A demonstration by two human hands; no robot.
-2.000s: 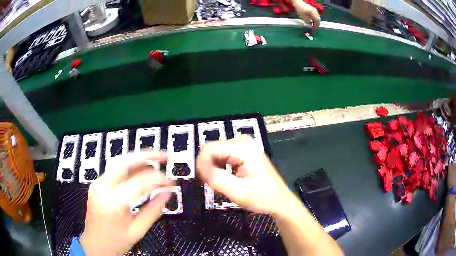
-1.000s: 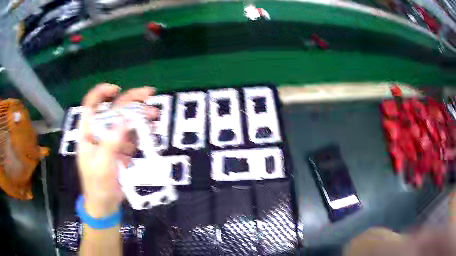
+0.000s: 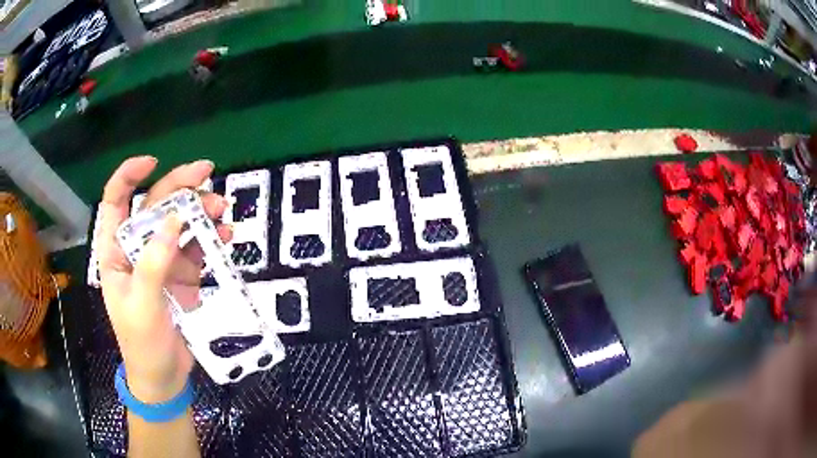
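Observation:
My left hand [image 3: 148, 277], with a blue wristband, holds a white phone housing [image 3: 235, 333] tilted above the left part of the black tray [image 3: 336, 376]. The thumb lies over the housing's upper part. In the tray, several white housings stand upright in a back row, such as this one [image 3: 305, 213]. Another housing [image 3: 415, 291] lies crosswise in front of them, and one more lies crosswise partly behind the held one. My right hand [image 3: 735, 416] is a blurred shape at the lower right, cut off by the edge; its fingers cannot be made out.
A dark phone [image 3: 578, 318] lies on the bench right of the tray. Red parts [image 3: 735, 228] are heaped at the far right. The green belt [image 3: 313, 103] beyond the tray carries a few red and silver-white parts. An orange fan [image 3: 22, 282] stands at the left edge.
Two seconds ago both hands were over the tray. My right hand has moved to the lower right. My left hand has lifted a housing, now seen more sharply. The view has shifted.

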